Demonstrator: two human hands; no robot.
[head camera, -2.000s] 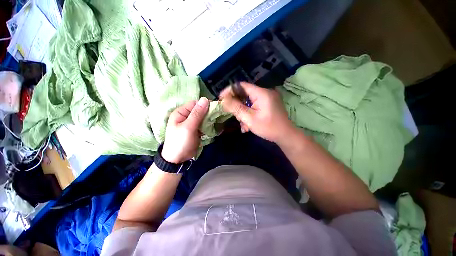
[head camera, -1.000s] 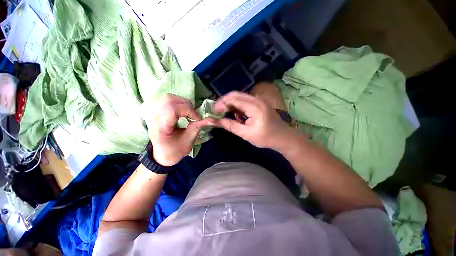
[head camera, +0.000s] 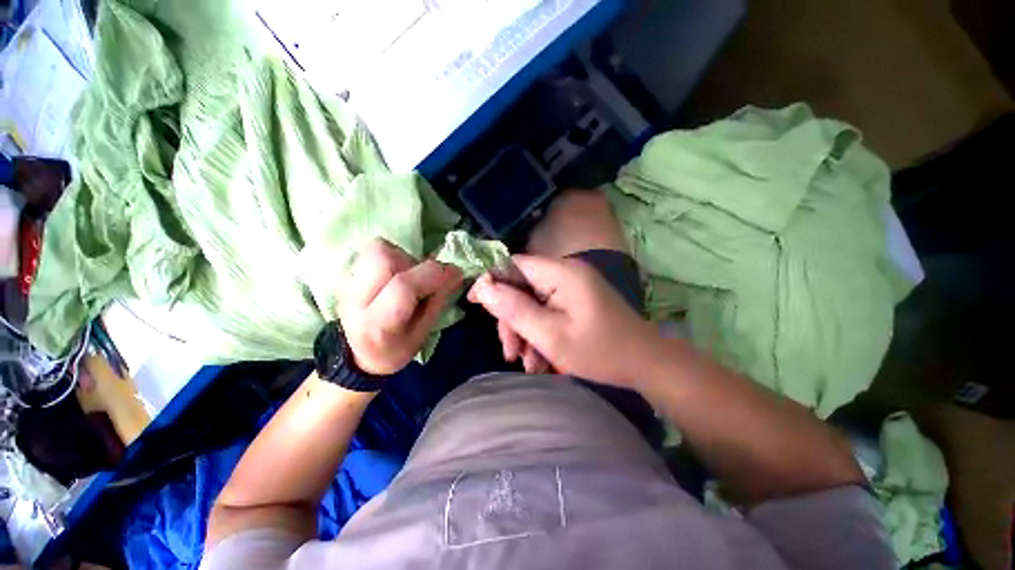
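A light green crinkled garment (head camera: 262, 189) lies over the table edge on the left and reaches to my hands. Its small gathered end (head camera: 472, 253) shows between my hands. My left hand (head camera: 392, 306) is closed on the garment beside this end. My right hand (head camera: 568, 317) is at the other side of the end, with thumb and fingers together. A small dark thing, perhaps thread snips (head camera: 514, 277), shows between its fingers; most of it is hidden.
A green garment pile (head camera: 768, 256) lies to the right of my leg. The white table (head camera: 412, 89) has a blue edge and a ruler scale. Blue cloth (head camera: 212, 507) hangs below at left. White cables (head camera: 56, 373) are at far left. Another green heap (head camera: 913, 484) is at lower right.
My right hand has moved slightly lower, and the dark thing in it shows differently. My left hand has moved left and curled more. The gathered end now stands up between my hands.
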